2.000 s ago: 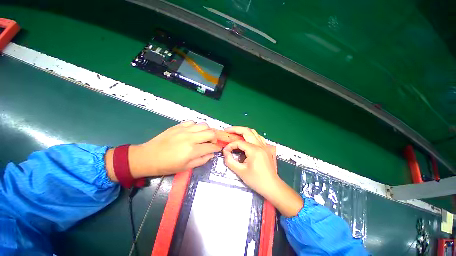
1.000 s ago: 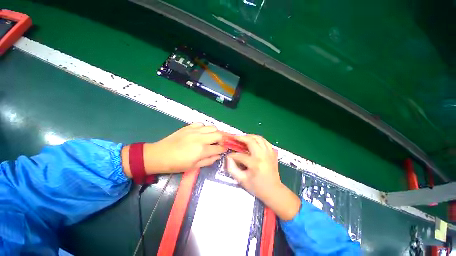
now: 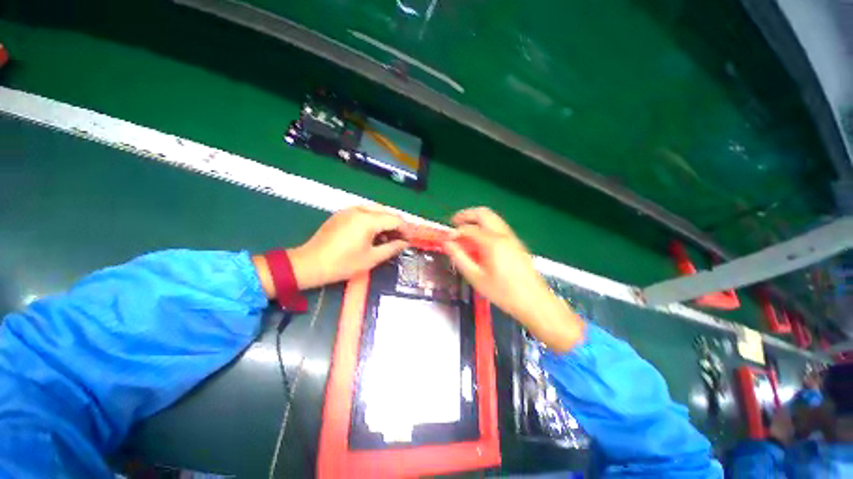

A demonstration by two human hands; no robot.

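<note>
A tablet unit (image 3: 414,360) with its back open lies in a red frame (image 3: 412,460) in front of me. Its large battery area shines white and its circuitry (image 3: 426,273) shows at the top end. My left hand (image 3: 351,248) is at the frame's top left corner, thumb and fingers curled close to the edge. My right hand (image 3: 496,262) is at the top right corner, slightly blurred, its fingertips at the frame's top edge. The hands are apart, with the red top edge showing between them. I cannot tell whether either holds a small part.
An unframed tablet (image 3: 360,145) lies on the green belt (image 3: 224,122) beyond the white edge strip (image 3: 215,161). Clear plastic (image 3: 542,402) lies right of the frame. A grey bar (image 3: 748,267), a cable bundle (image 3: 711,370), more red frames (image 3: 756,398) and another person's blue sleeve (image 3: 762,460) are at right.
My hands have moved apart at the frame's top end, exposing the circuitry. The view has shifted, showing the frame's bottom edge and more of the line at right.
</note>
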